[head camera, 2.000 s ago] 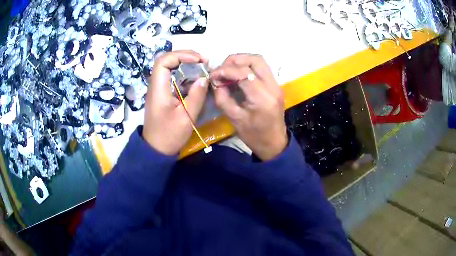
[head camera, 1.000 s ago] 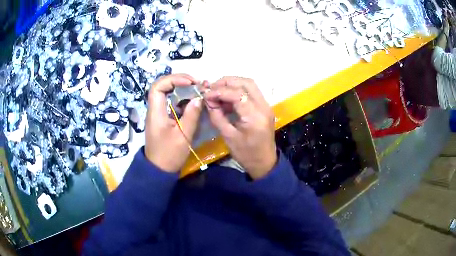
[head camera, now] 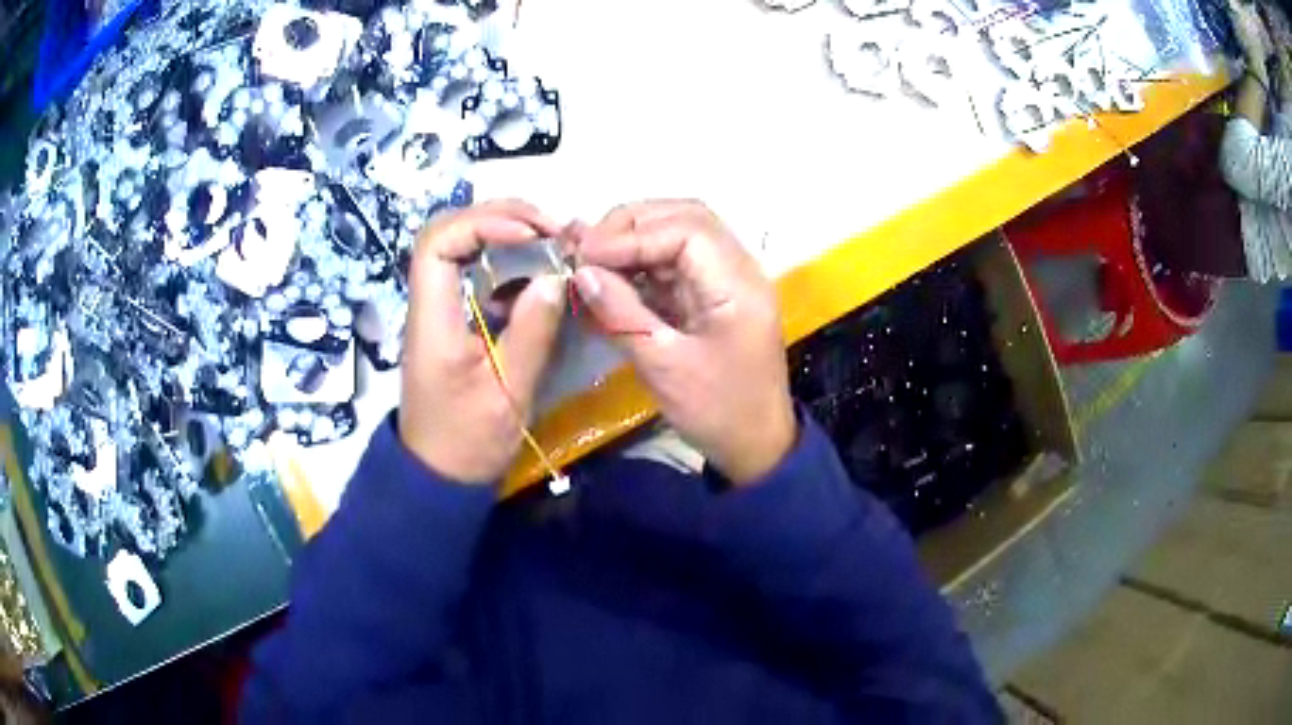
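Note:
My left hand [head camera: 475, 340] holds a small silvery LED board [head camera: 519, 261] by its edges, thumb in front and fingers behind. A yellow lead [head camera: 496, 363] hangs from the board's left side, with a white plug [head camera: 560, 484] at its free end over the table edge. My right hand [head camera: 687, 333] pinches the end of a red lead [head camera: 624, 332] at the board's right edge. The fingertips of both hands touch or nearly touch there. The plug and socket between them are mostly hidden.
A large heap of unwired boards [head camera: 305, 357] lies at left. Wired boards [head camera: 935, 67] lie at the far right of the white tabletop [head camera: 659, 113]. A carton of dark parts [head camera: 907, 397] and a red stool [head camera: 1098, 283] are at right, with a person's sleeve [head camera: 1258, 163] beyond.
The right thumb and fingers have closed in at the board's right edge, and the red lead's white end no longer shows. Both hands are lower in view than two seconds ago.

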